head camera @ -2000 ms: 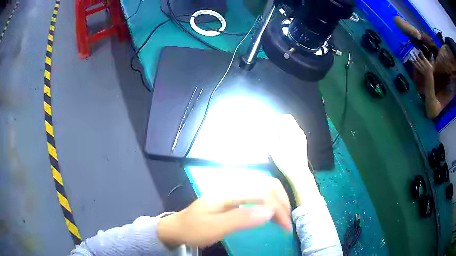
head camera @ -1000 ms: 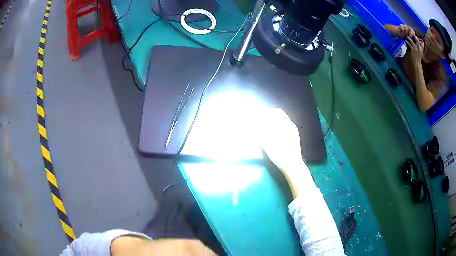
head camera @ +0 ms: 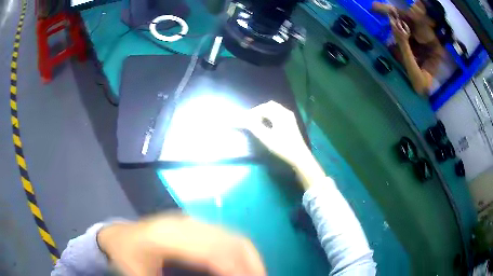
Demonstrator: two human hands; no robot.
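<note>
My right hand (head camera: 275, 129) is over the right part of the black microscope base plate (head camera: 140, 108), at the edge of the white glare. Its fingers are curled and a small dark spot shows at them; I cannot tell what it is. My left hand (head camera: 189, 245) is large and blurred at the bottom, in front of the bench edge. Something dark shows below it, too blurred to name. The microscope (head camera: 259, 32) stands over the plate's back edge on a metal post. Thin silvery sticks (head camera: 153, 126) lie on the plate's left side, blurred.
A white ring (head camera: 168, 28) lies behind the plate. A red stool (head camera: 58, 43) stands on the floor at left. Round black units (head camera: 336, 54) are spaced along the green conveyor (head camera: 367, 140). A person (head camera: 419, 48) sits beyond it with raised hands.
The view has shifted, so the bench appears further left. My right hand has moved back from the glare's centre. My left hand dropped low, then came up again into the bottom of the view.
</note>
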